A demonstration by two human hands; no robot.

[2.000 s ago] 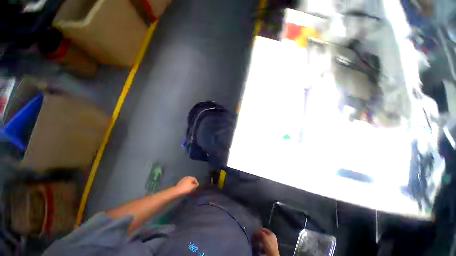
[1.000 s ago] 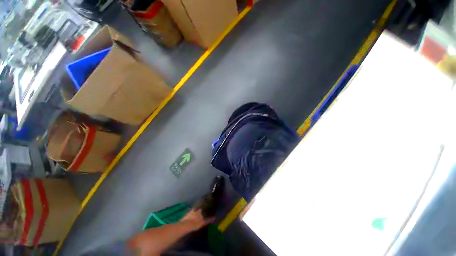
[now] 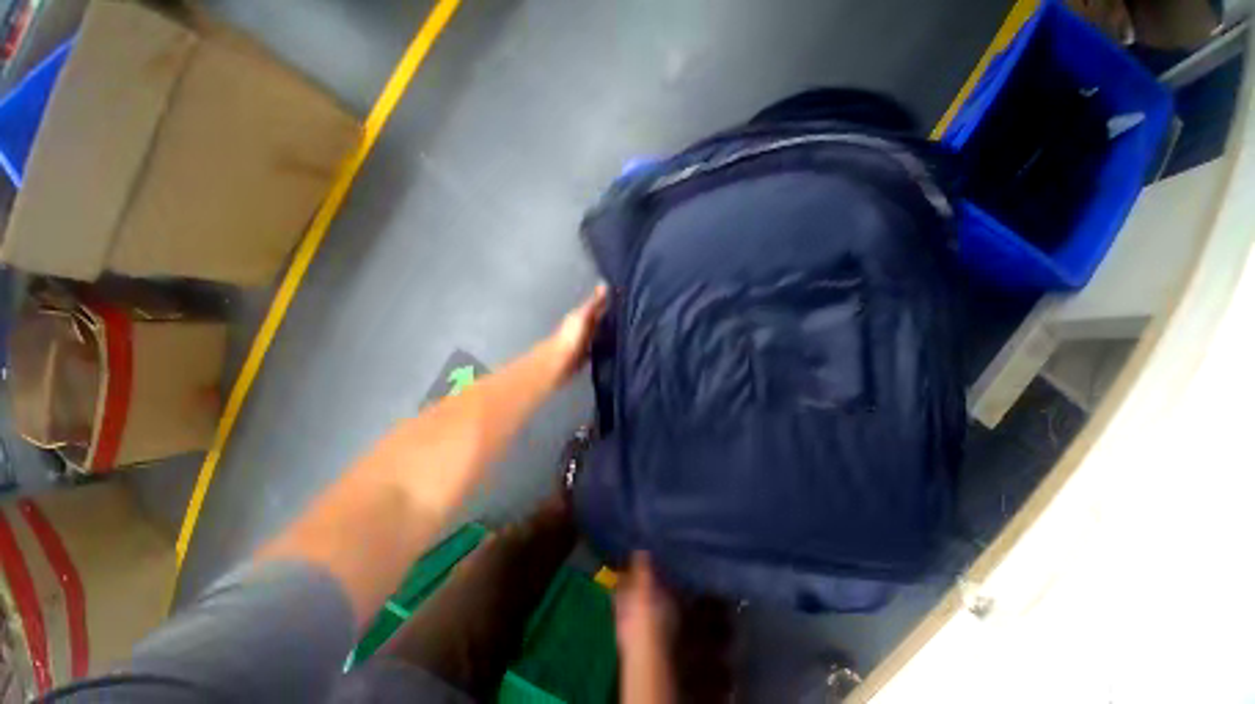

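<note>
A partly assembled navy backpack (image 3: 785, 358) fills the middle of the view, held up above the floor beside the white table (image 3: 1156, 509). Its rounded top, with a pale piping or zip line, points away from me. My left hand (image 3: 584, 330) is at its left edge, the fingers partly hidden behind it. My right hand (image 3: 641, 591) is blurred at its lower left edge, the fingers hard to make out. A green crate (image 3: 564, 640) is partly visible below, near my legs.
A blue crate (image 3: 998, 248) with dark contents stands at the upper right, beside the table. Cardboard cartons (image 3: 179, 151) stand on the left beyond a yellow floor line. The grey aisle (image 3: 509, 179) runs between them and the backpack.
The backpack has come closer and now shows in full, away from the table edge. My left hand has moved up to its side, and my right hand has come into view.
</note>
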